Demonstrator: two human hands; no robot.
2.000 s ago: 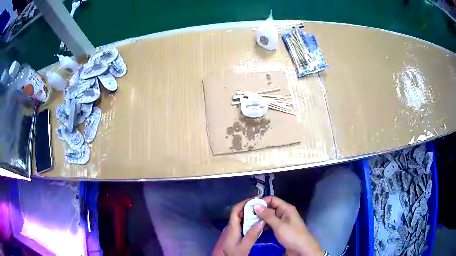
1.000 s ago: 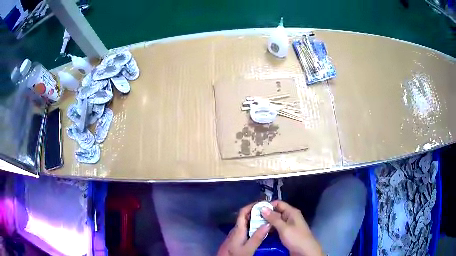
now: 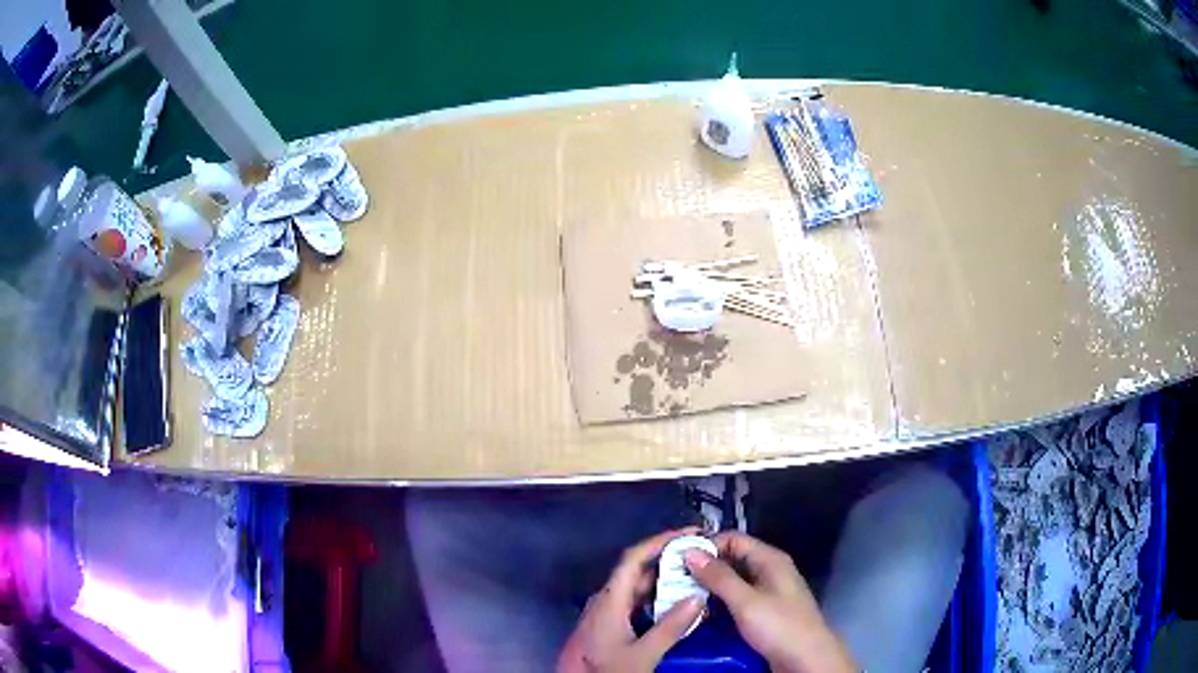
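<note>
A white elongated oval part [image 3: 682, 589] is held upright over my lap, below the bench's front edge. My left hand [image 3: 625, 615] grips its left side, with the thumb low on its face. My right hand [image 3: 759, 594] holds its right side, with the thumb pressing on the upper face. Both hands are bare, and the fingers behind the part are hidden. On the bench, a small white cup [image 3: 688, 310] and several thin sticks [image 3: 752, 295] lie on a brown cardboard mat [image 3: 604, 335] with dark wet stains.
A pile of grey-white parts [image 3: 250, 283] lies at left by a phone [image 3: 147, 375] and a printed bottle [image 3: 121, 232]. A pointed bottle [image 3: 727, 121] and swab packet [image 3: 824, 164] stand at the back. A blue bin [image 3: 983, 565] full of loose parts is at right. A green surface [image 3: 526, 46] lies beyond.
The view has shifted, so the bench things appear slightly right and lower than two seconds ago. Both hands still hold the part, with only slight finger movement.
</note>
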